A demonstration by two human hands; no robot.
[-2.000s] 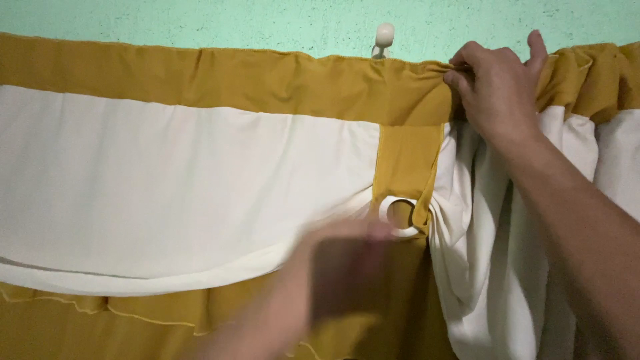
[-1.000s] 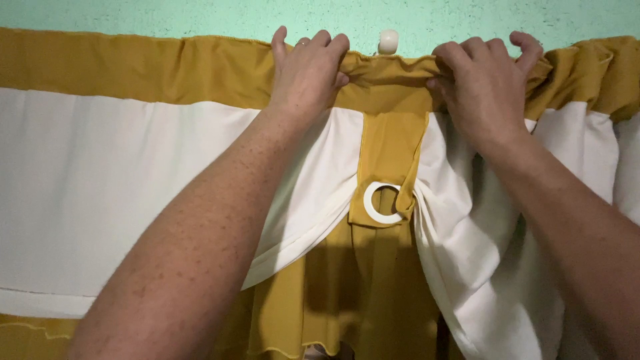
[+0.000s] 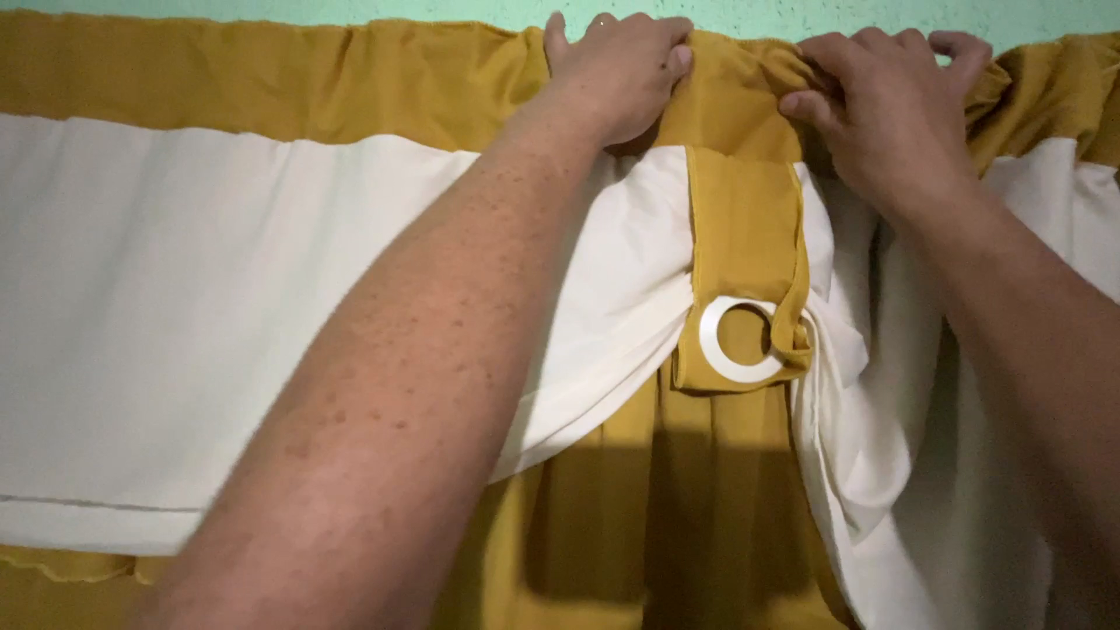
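A mustard curtain header band (image 3: 420, 83) runs across the top, with white fabric (image 3: 175, 289) sewn below it. My left hand (image 3: 621, 79) grips the band's upper edge near the middle, thumb in front. To its right, my right hand (image 3: 892, 105) pinches the gathered band with thumb and fingers. Between and below the hands hangs a mustard fabric tab (image 3: 744, 227). A white ring (image 3: 710, 341) sits at the tab's lower end, with a narrow mustard strip looped through its right side. White folds gather on both sides of the ring.
Behind the curtain's top edge is a light green wall (image 3: 350, 10). Mustard curtain fabric (image 3: 726, 525) hangs below the ring in pleats, with dark shadows on it. Bunched mustard header (image 3: 1059, 96) and draped white cloth (image 3: 945, 437) are at the right.
My left hand has gone from near the ring up to the header band. The white knob seen above the band in both earlier frames no longer shows. My right hand stays on the gathered band.
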